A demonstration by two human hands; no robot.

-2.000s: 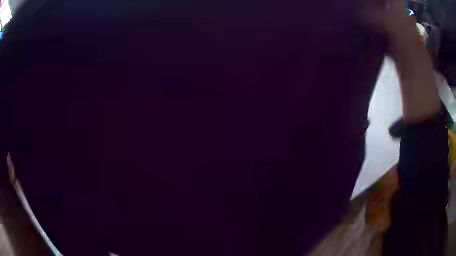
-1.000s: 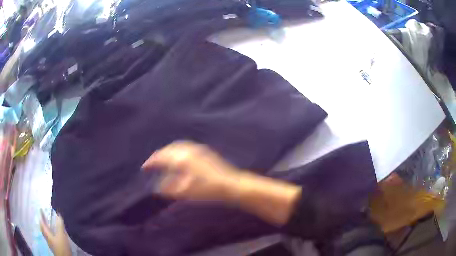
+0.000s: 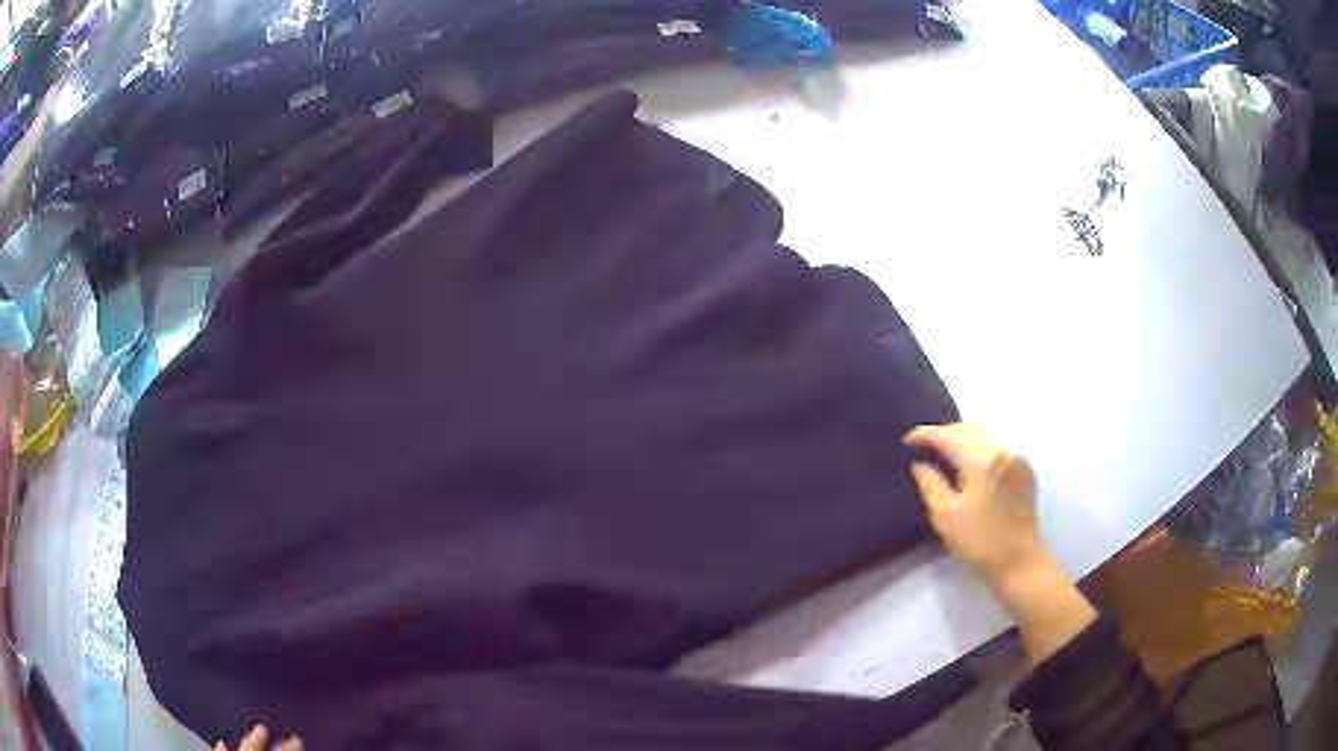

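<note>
A dark purple garment (image 3: pixel 514 396) lies spread on the white table (image 3: pixel 1027 323). One sleeve (image 3: pixel 360 191) reaches to the upper left, and another long dark strip runs along the near edge. My right hand (image 3: pixel 976 492) is at the garment's right edge, thumb and finger curved around a bit of cloth there; how firmly it grips is hard to see. My left hand (image 3: pixel 261 739) is cut off by the bottom edge at the lower left. Only fingertips show against the garment's near edge.
Shiny bagged garments (image 3: pixel 587 59) with white stickers line the far side. A blue crumpled item (image 3: pixel 778 33) lies beside them. Pale-blue label strips (image 3: pixel 110 499) hang at left. A blue basket (image 3: pixel 1167 44) stands beyond the far right edge. Orange material (image 3: pixel 1196 602) and clear film are at lower right.
The garment, held up before the camera two seconds ago, now lies flatter and wider on the table. My right hand has moved from the garment's middle to its right edge.
</note>
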